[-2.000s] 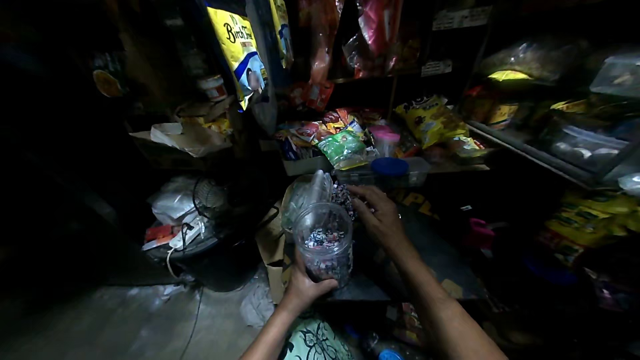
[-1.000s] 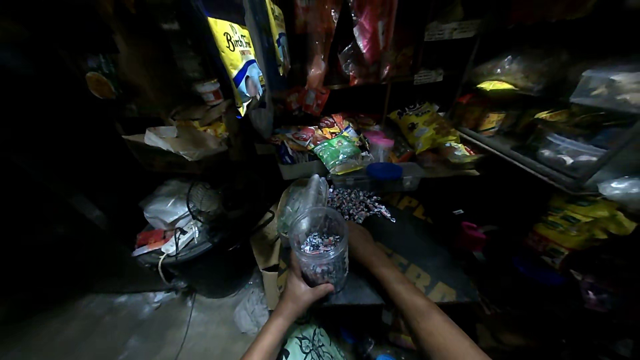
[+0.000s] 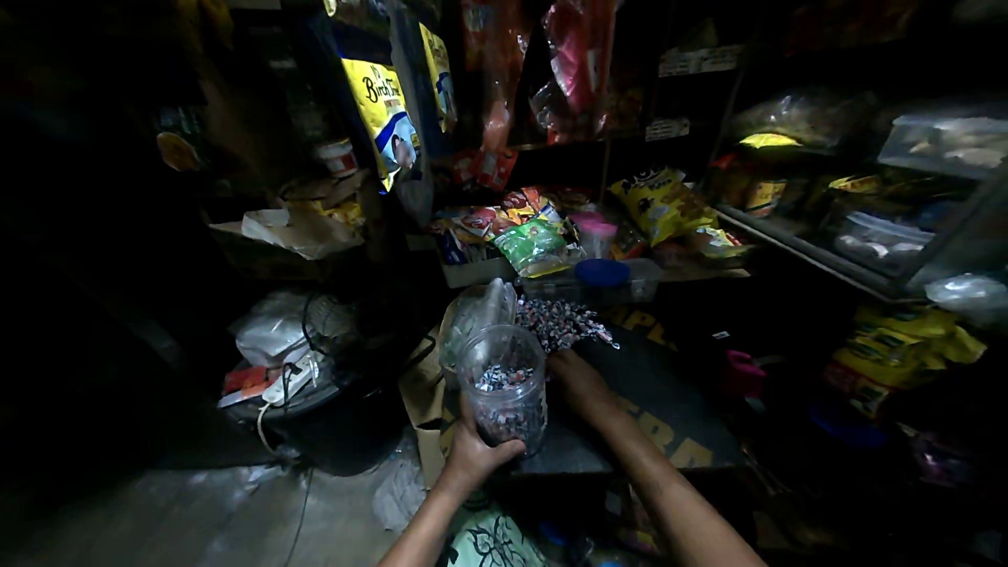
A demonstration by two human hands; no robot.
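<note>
Small wrapped candies [image 3: 561, 321] lie in a heap on a dark board with yellow lettering [image 3: 669, 409]. My left hand [image 3: 474, 450] grips a clear plastic jar [image 3: 504, 409], partly filled with similar small wrapped pieces, tilted with its open mouth toward me. Beside the jar's right side, my right hand [image 3: 571, 378] is low over the board, just below the heap; its fingers are mostly hidden in shadow behind the jar. A clear plastic bag [image 3: 476, 315] stands behind the jar, against the heap's left side.
Behind the heap is a clear container [image 3: 642, 279] with a blue lid [image 3: 602, 272] on it, near packaged snacks [image 3: 531, 240]. A black tub [image 3: 339, 429] with plastic bags on top stands at left. A glass-edged shelf [image 3: 819, 256] is at right; packs [image 3: 383, 118] hang above.
My right hand has moved down from the candy heap to the jar's right side, leaving more of the heap visible. My left hand still holds the jar.
</note>
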